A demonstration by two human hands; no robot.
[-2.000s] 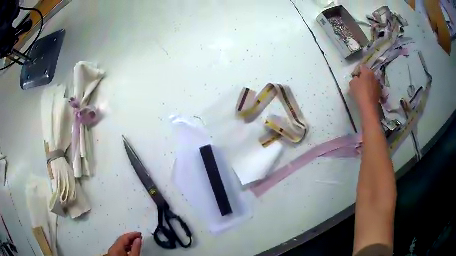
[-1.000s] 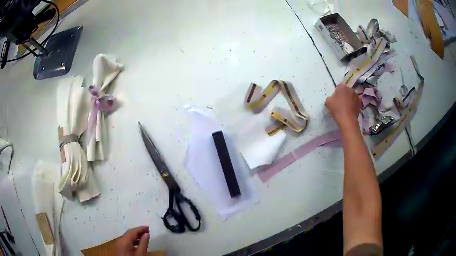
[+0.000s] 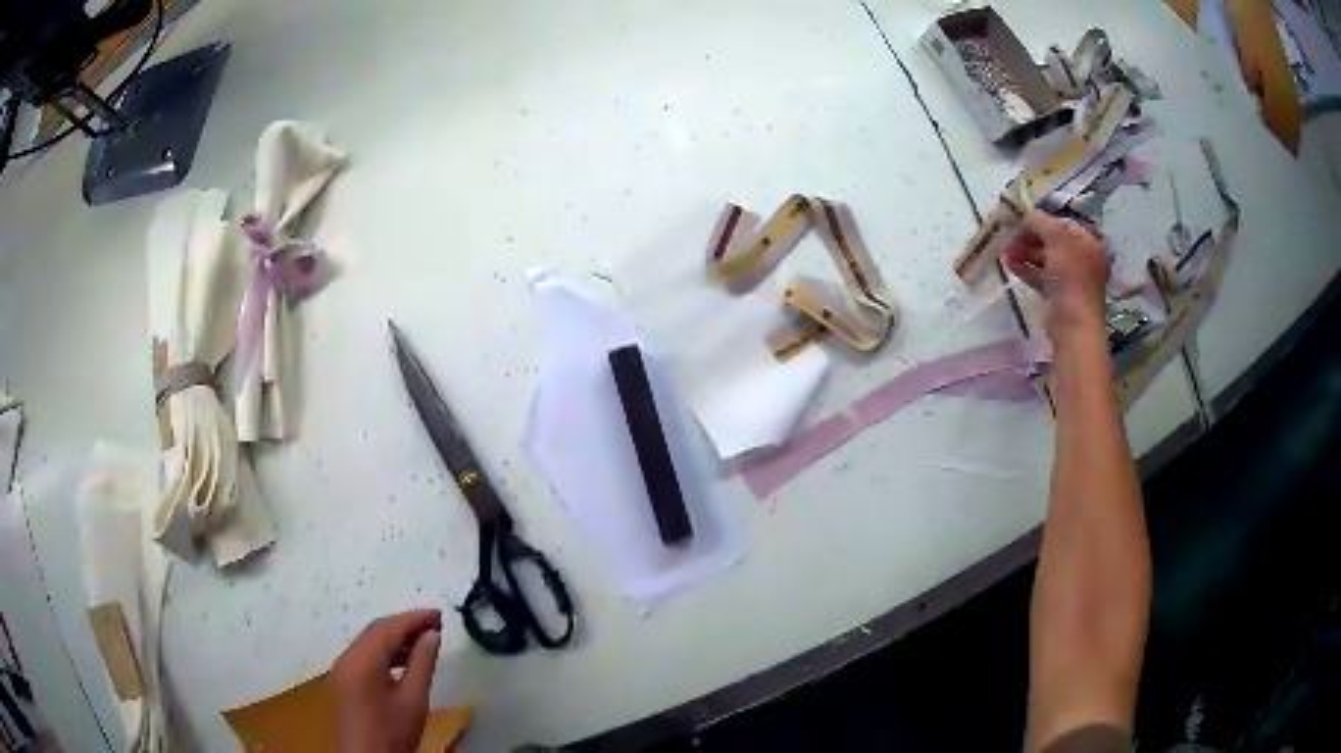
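My right hand (image 3: 1062, 265) is at the scrap pile on the right, its fingers closed on a beige strip with a yellow stripe (image 3: 1077, 155). A short strip end sticks out to the left of the fingers. My left hand (image 3: 387, 680) is at the bottom edge, partly cut off, over an orange-brown card (image 3: 280, 716). Its fingers are loosely curled, with a gap to the thumb, and hold nothing visible. Another striped strip (image 3: 843, 258) lies in loops at centre right. A mauve strip (image 3: 897, 409) runs below it towards the pile.
Black-handled shears (image 3: 468, 486) lie right of my left hand. A black bar (image 3: 650, 444) rests on thin white paper (image 3: 574, 397). Tied cream bundles (image 3: 206, 441) lie at left. A small open box (image 3: 988, 74) stands at upper right. A dark metal base (image 3: 155, 125) is at upper left.
My right hand moved from the pile towards the table seam, then slightly back right and up, with the striped strip. My left hand came further into view, and the orange-brown card appeared under it.
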